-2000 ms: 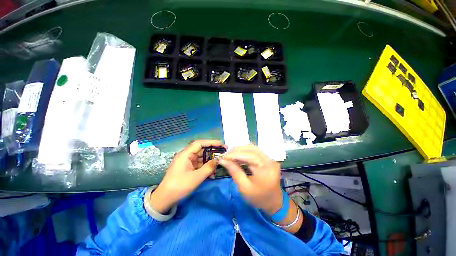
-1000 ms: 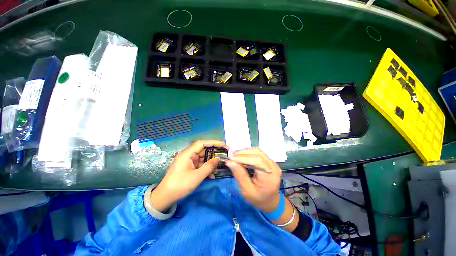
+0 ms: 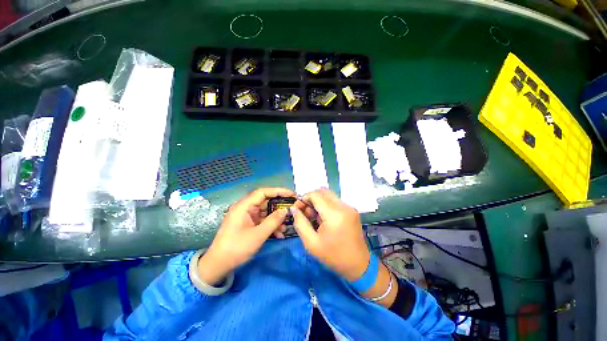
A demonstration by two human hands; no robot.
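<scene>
My left hand (image 3: 245, 230) holds a small black device unit (image 3: 281, 205) with gold and yellow parts, just over the bench's front edge. My right hand (image 3: 333, 233) is at the unit's right side, thumb and fingertips close together against it. A thin dark tool seems to lie in the right fingers, but it is too small and hidden to make out well. The fingers cover much of the unit.
A black compartment tray (image 3: 279, 116) holds similar units; one back pocket is empty. Two white strips (image 3: 306, 156), a blue dark-gridded sheet (image 3: 216, 172), white scraps (image 3: 391, 160), a black box (image 3: 474, 143), a yellow tray (image 3: 502, 120) and bagged white packs (image 3: 143, 133) lie around.
My right hand's fingers have drawn in and become more upright at the unit. My left hand keeps its hold. The whole view has shifted slightly.
</scene>
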